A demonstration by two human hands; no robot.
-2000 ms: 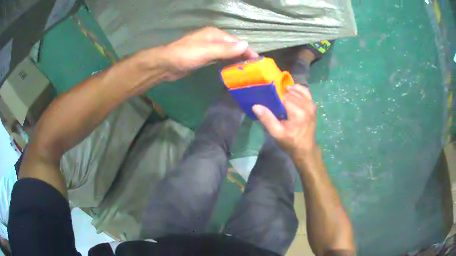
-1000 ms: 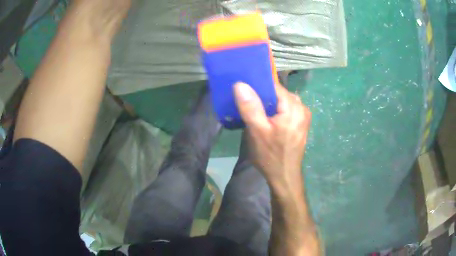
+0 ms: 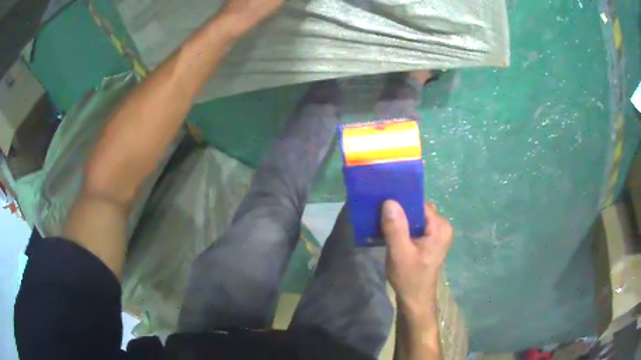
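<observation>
A blue tape dispenser [image 3: 385, 200] with a bright orange end is held in my right hand [image 3: 419, 253], thumb on its blue face, orange end pointing away from me. A wrapped carton [image 3: 393, 42] in a shiny grey-green woven sack lies at the top, its sack creased. My left hand [image 3: 251, 13] reaches to the wrapped carton at the top edge; its fingers are cut off or hidden, so I cannot tell whether they grip the sack. No tape strip can be made out.
Grey-green sacks [image 3: 190, 211] lie to the left of my legs. A brown carton [image 3: 20, 105] stands at the far left, more cardboard [image 3: 624, 260] at the right edge. A yellow-black striped line [image 3: 617, 112] runs down the right side of the green floor.
The dispenser was tilted near my left hand, rose over the wrapped carton, and is now lower, nearer my body. My left hand has moved up from the sack's near edge onto the wrapped carton.
</observation>
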